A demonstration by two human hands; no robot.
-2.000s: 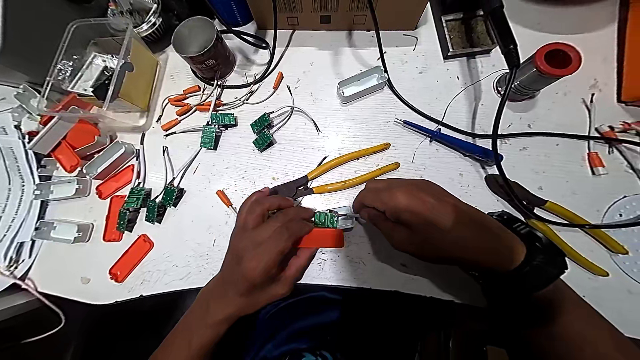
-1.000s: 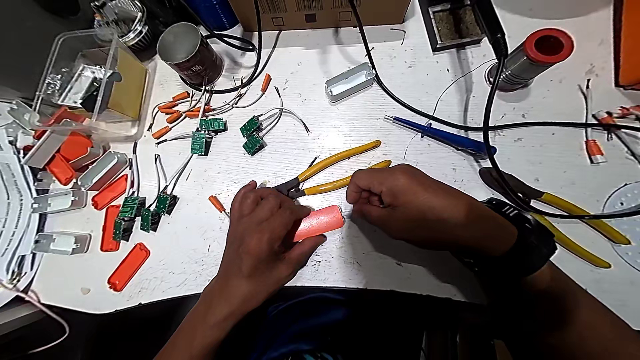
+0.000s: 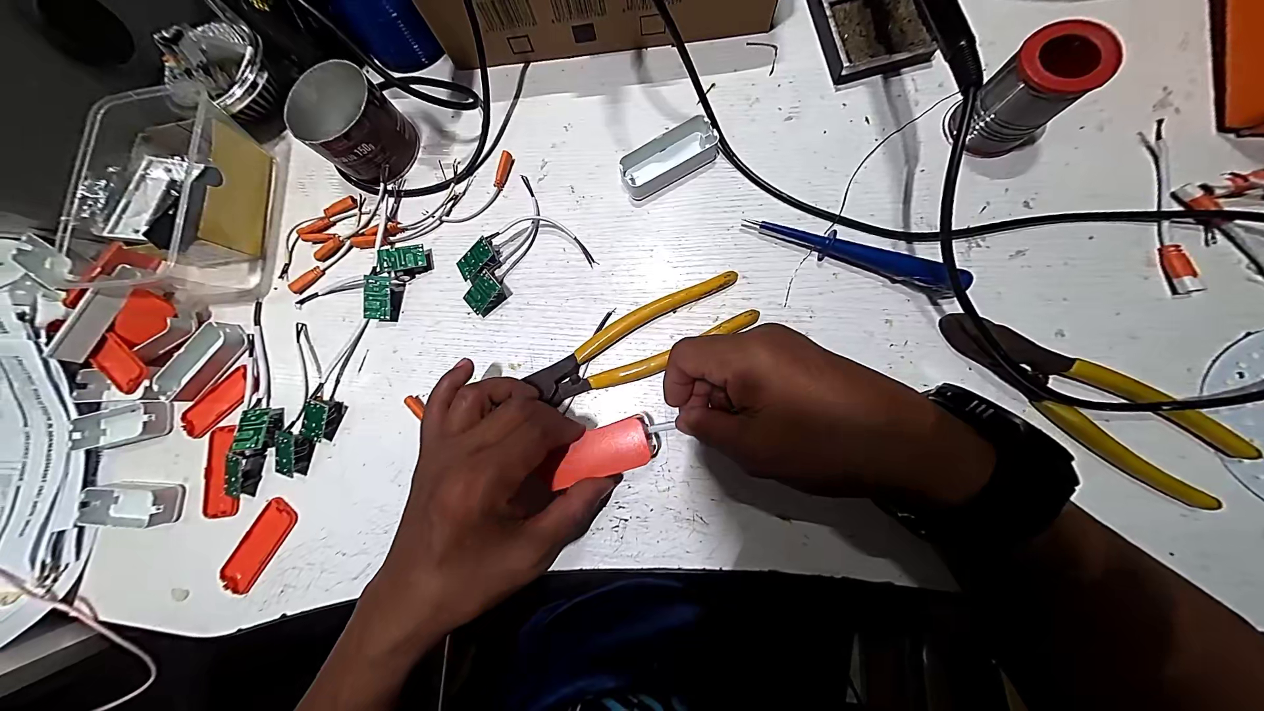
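Note:
An orange plastic housing (image 3: 607, 449) is gripped between the fingers and thumb of my left hand (image 3: 484, 464). A short white wire (image 3: 664, 427) comes out of its right end. My right hand (image 3: 755, 400) is closed on that wire. Yellow-handled pliers (image 3: 642, 324) lie open on the table just beyond both hands, their jaws close to my left fingers. What sits inside the housing is hidden. To the left are several loose orange covers (image 3: 259, 545) and green circuit boards (image 3: 259, 434) with wires. A white plastic casing (image 3: 670, 158) lies farther back.
A blue screwdriver-like tool (image 3: 859, 255) and a second pair of yellow-handled pliers (image 3: 1136, 449) lie to the right, crossed by a black cable (image 3: 810, 212). At the back stand a metal can (image 3: 351, 123), a solder spool (image 3: 1032, 89), a clear plastic box (image 3: 178, 197) and a cardboard box (image 3: 612, 25).
Two seconds ago a green circuit board showed between my hands above the orange part; now the orange housing's outer face is turned up and the board is out of sight.

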